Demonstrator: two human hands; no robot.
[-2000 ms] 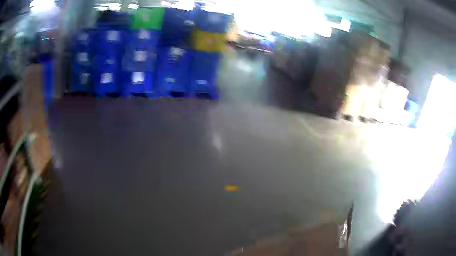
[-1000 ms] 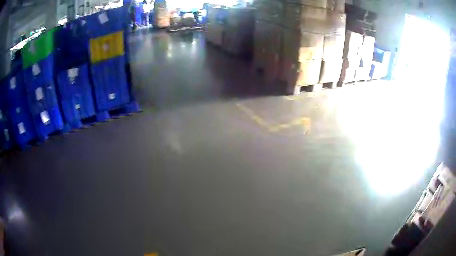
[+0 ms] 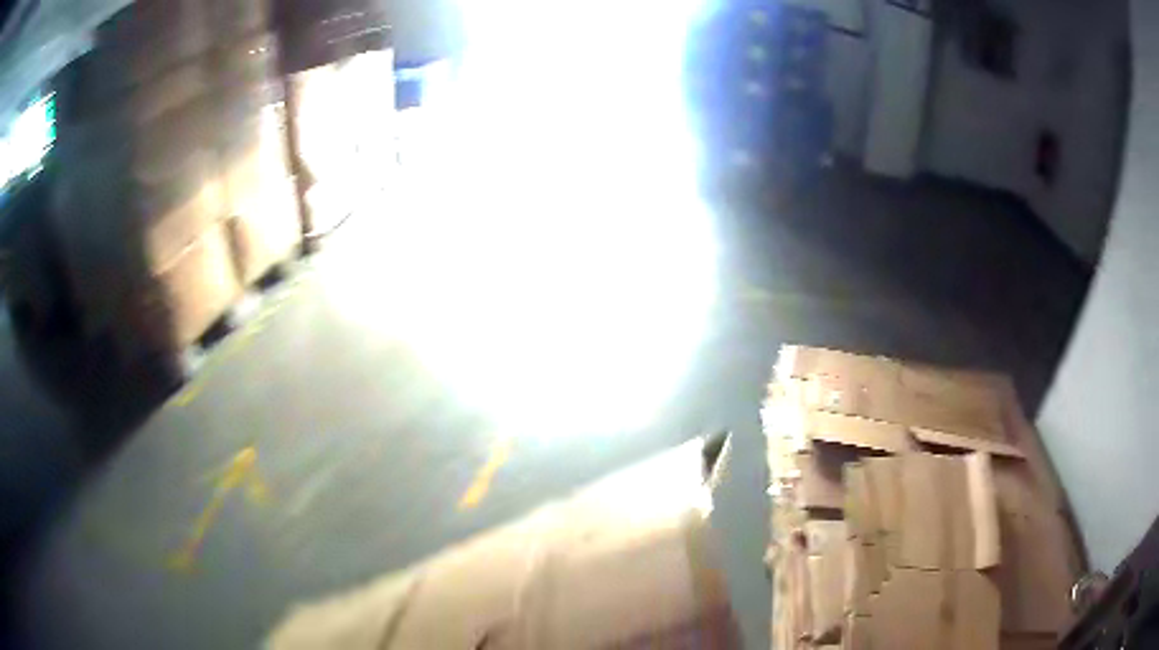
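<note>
A large brown cardboard carton (image 3: 572, 559) lies nearest in front of me at the bottom centre of the head view, cut off by the lower edge. Its upper side faces me, with a seam running across it and a dark corner at its far right end. Neither of my hands shows, so I cannot tell how the carton is held or supported.
A pile of flattened cardboard (image 3: 928, 508) stands right of the carton. Stacked cartons (image 3: 191, 241) stand at left. Strong glare covers the middle. Blue stacked containers (image 3: 769, 95) stand at the back beside a pale wall. Yellow lines (image 3: 216, 508) mark the grey floor.
The view has swung to the right. The stacked cartons have shifted to the left of the picture, the blue totes at left have gone, and more of the near carton and the cardboard pile shows.
</note>
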